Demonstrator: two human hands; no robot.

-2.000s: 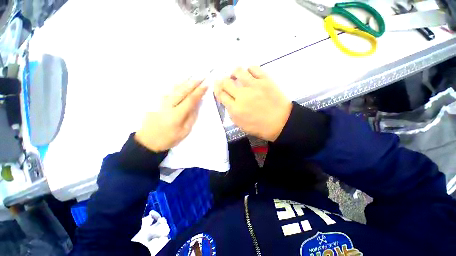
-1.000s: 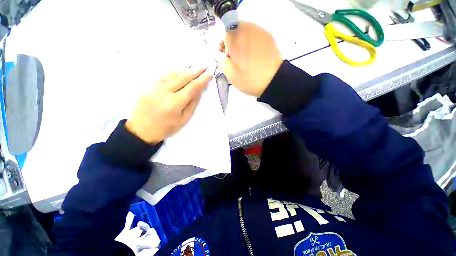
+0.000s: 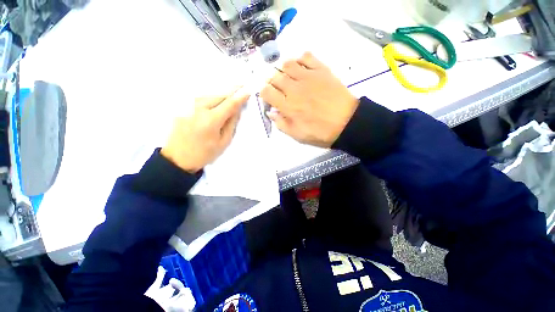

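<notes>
A thin white fabric lies on the white table and hangs over its front edge, with a grey panel showing at its lower left. My left hand lies on the white fabric with its fingertips at the fold or edge below the machine. My right hand is just to the right, fingers bent at the same spot, with a narrow grey strip of cloth showing between the hands. The fingertips partly hide the cloth, so a firm grip cannot be made out. The presser foot area is just above the hands.
Scissors with green and yellow handles lie at the upper right, beside a metal ruler. A curved grey piece lies on a blue-edged board at left. A blue crate with white cloth is below the table. Grey panels hang at right.
My right hand has moved from beside the needle area down toward me. Earlier, the white fabric shifted and more of the grey panel came into view at the table's front edge.
</notes>
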